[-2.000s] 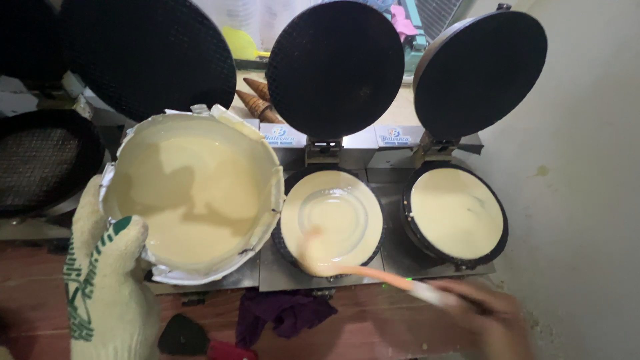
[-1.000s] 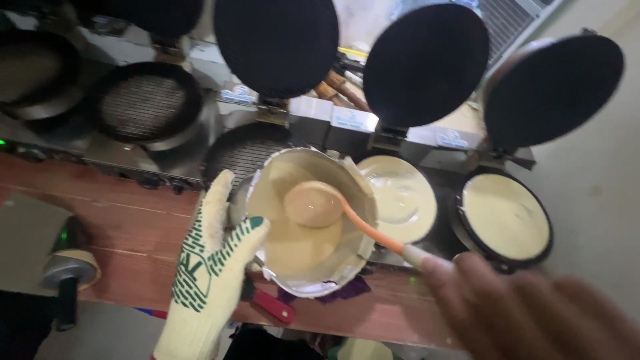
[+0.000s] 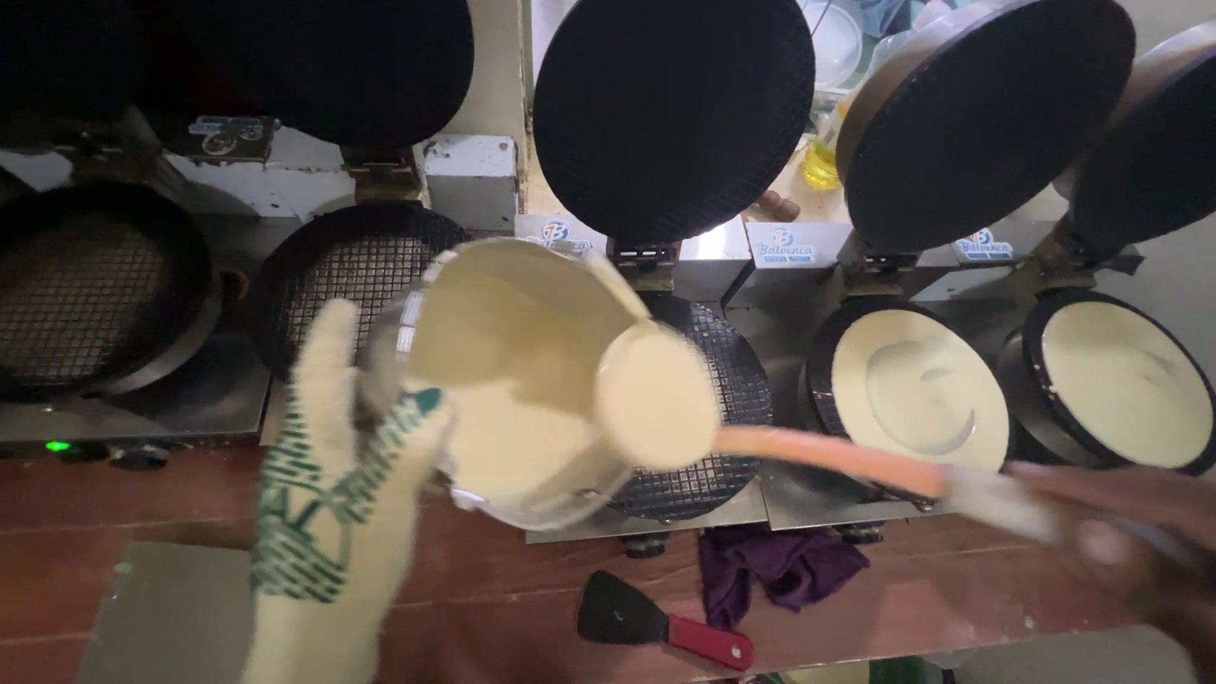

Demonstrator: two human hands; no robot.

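My left hand (image 3: 351, 475), in a cream knit glove with green grip marks, holds a pot of pale batter (image 3: 522, 418) by its left side. My right hand (image 3: 1102, 532), bare and blurred, grips the handle of an orange ladle (image 3: 826, 451). The ladle's bowl (image 3: 657, 397), full of batter, is over the pot's right rim, partly above the black grid plate (image 3: 731, 380) of a waffle cone iron. To the right, two irons hold round layers of batter, one with a swirl in it (image 3: 912, 380), the other (image 3: 1121, 370) spread to the edge.
Raised black lids (image 3: 674, 114) stand behind the plates. Two more irons with bare grid plates (image 3: 85, 285) are at left. On the red-brown counter (image 3: 494, 608) lie a black spatula with a red handle (image 3: 655, 622) and a purple cloth (image 3: 774, 575). A yellow bottle (image 3: 822, 161) stands behind.
The ladle was on the batter of an iron, then inside the pot; now it is full at the pot's right rim. The pot and my left hand have moved left along the irons. The view has shifted left.
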